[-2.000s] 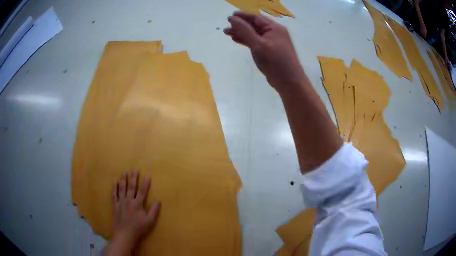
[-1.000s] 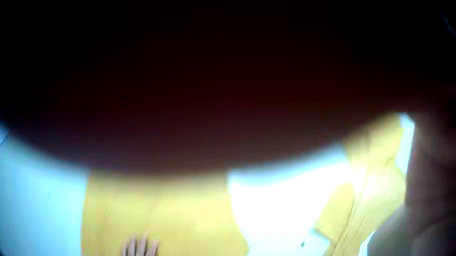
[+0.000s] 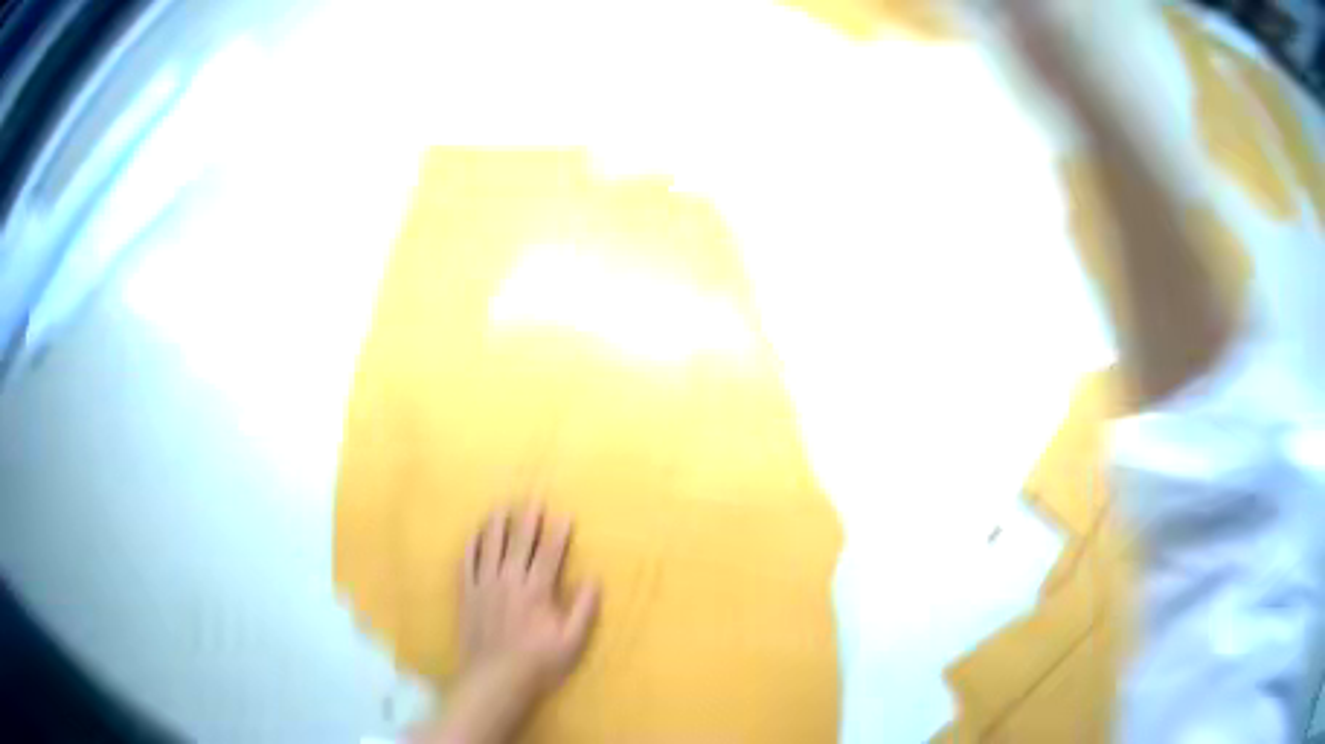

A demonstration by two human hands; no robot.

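A large orange-tan pattern piece [image 3: 625,451] lies flat on the white table, with a bright glare on its upper part. My left hand [image 3: 520,599] lies flat on its lower part, palm down, fingers apart, gripping nothing. My right forearm reaches up at the right in a white sleeve. It is blurred, and my right hand is cut off or lost at the top edge, so its fingers cannot be made out.
More orange-tan pieces lie at the right, partly behind my right arm [image 3: 1039,661]. Others lie at the top [image 3: 872,15] and upper right [image 3: 1242,124]. Pale, blurred sheet-like shapes are at the left edge. The picture is overexposed.
The dark shape that covered most of the view a second ago is gone. My right arm reaches further up and right than two seconds ago. My left hand stays flat on the piece.
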